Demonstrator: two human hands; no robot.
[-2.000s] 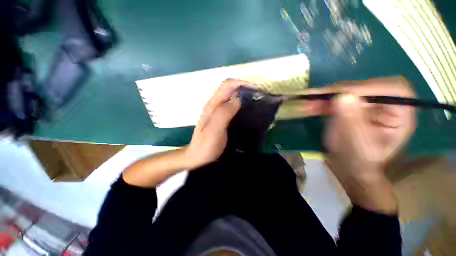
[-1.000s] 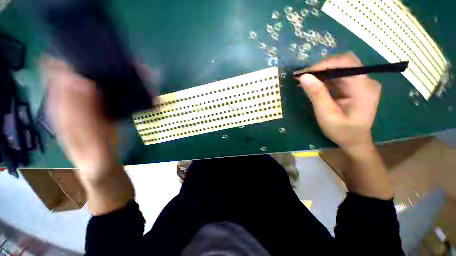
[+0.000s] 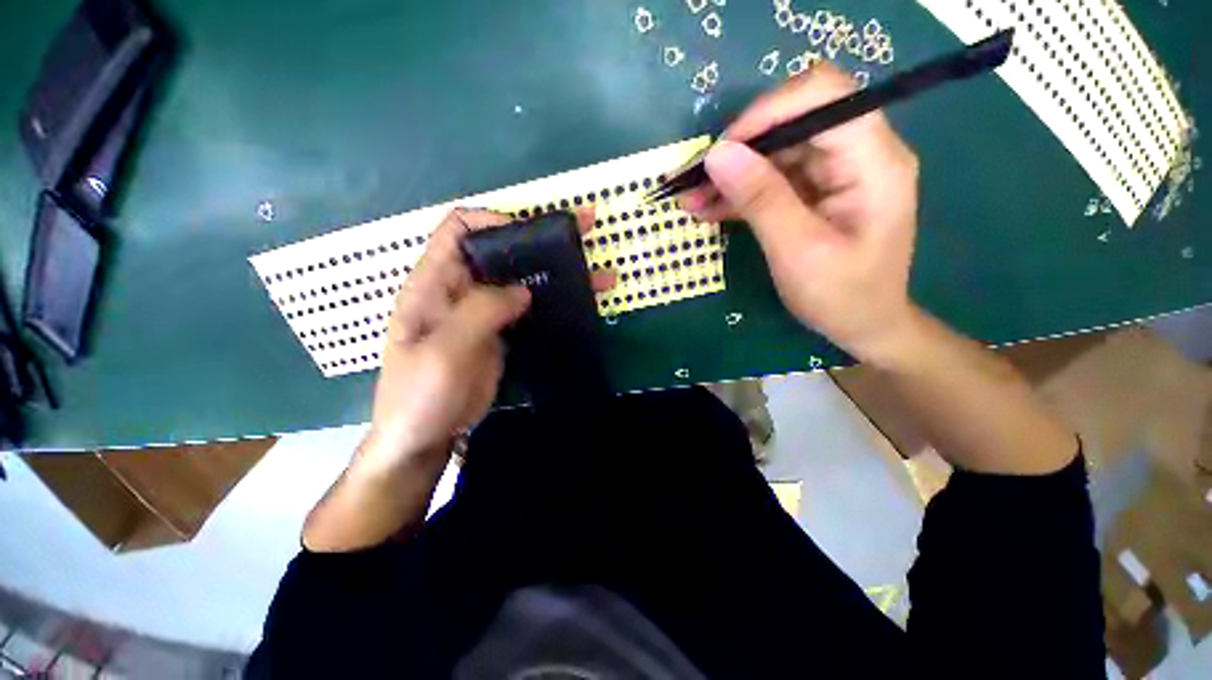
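My left hand (image 3: 445,332) holds a black phone housing (image 3: 548,306) with a small pale logo, above the near edge of the bench. My right hand (image 3: 837,213) holds black tweezers (image 3: 871,98) like a pen. Their tip is over the right half of the cream-yellow dotted adhesive sheet (image 3: 352,286), to the right of the housing; whether it touches the sheet I cannot tell. The housing and my left hand cover the sheet's middle. Small pale rings (image 3: 824,29) lie loose beyond my right hand.
Several black housings (image 3: 67,266) lie at the left on the green bench (image 3: 332,106). Spare dotted sheets (image 3: 1063,93) curve at the upper right. More rings lie near the bench's front edge. Cardboard boxes (image 3: 146,489) stand below the bench at left and right.
My left hand has come from the left pile to the middle with the housing. The tweezers have moved left over the sheet, which sits further left in view.
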